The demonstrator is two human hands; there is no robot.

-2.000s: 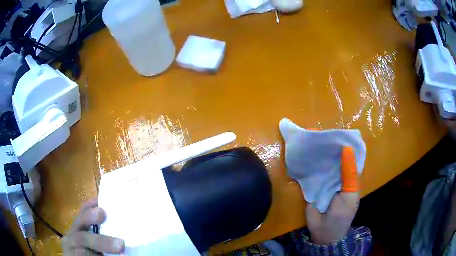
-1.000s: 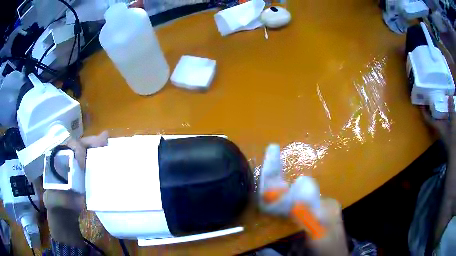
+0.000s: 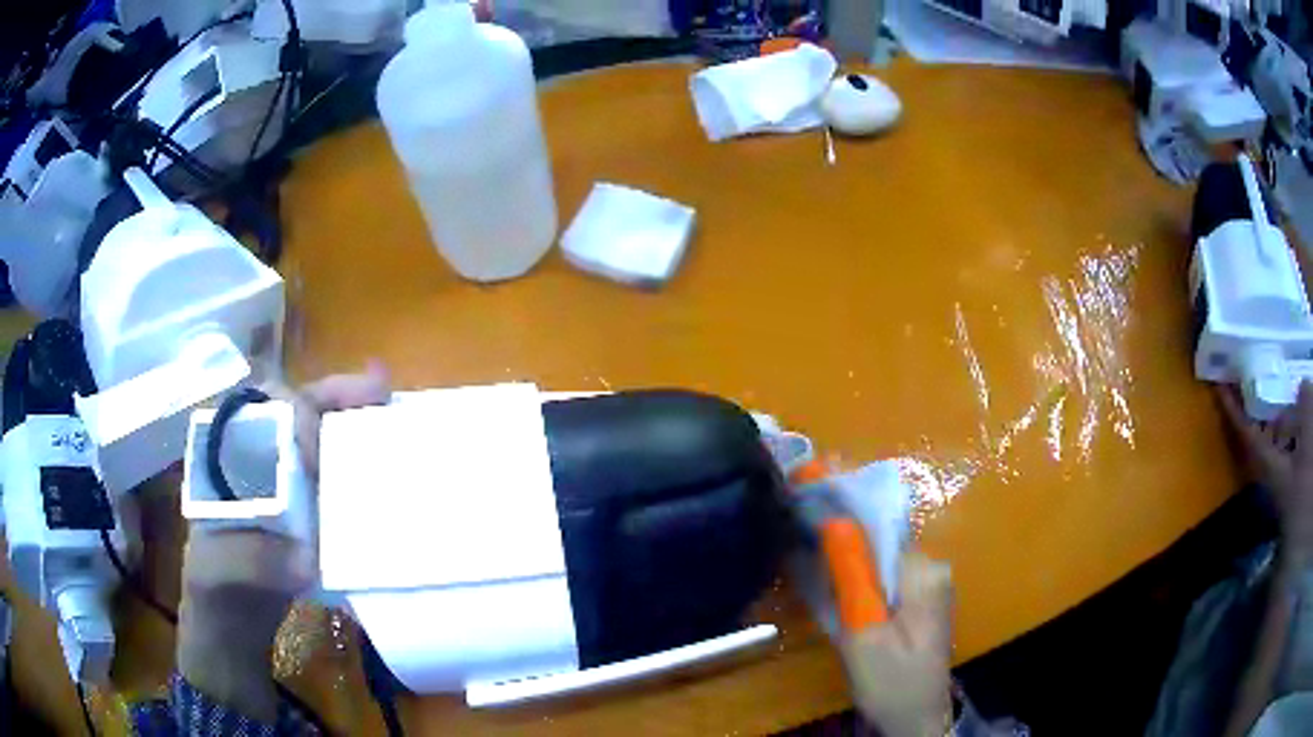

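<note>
A security camera with a white body [image 3: 439, 504] and a rounded black head [image 3: 662, 526] lies on its side at the front of the bench. My left hand [image 3: 252, 576] holds the body at its bracket end; the bracket [image 3: 238, 461] hides part of the hand. A slim white antenna [image 3: 619, 670] runs along the near side. My right hand [image 3: 893, 641], with orange finger cots, holds a pale cloth [image 3: 871, 504] against the right end of the black head. The fingertips are blurred and partly hidden.
A translucent bottle [image 3: 475, 159] and a white block [image 3: 629, 233] stand behind the camera. A crumpled white tissue [image 3: 763, 94], a small round white pot [image 3: 861, 104] and a thin stick are at the back. Other cameras [image 3: 180, 288] crowd the left; another person's hand [image 3: 1274, 439] is at right.
Since two seconds ago the camera has been turned over, its antenna moving from the far to the near side. My right hand has brought the cloth left onto the black head.
</note>
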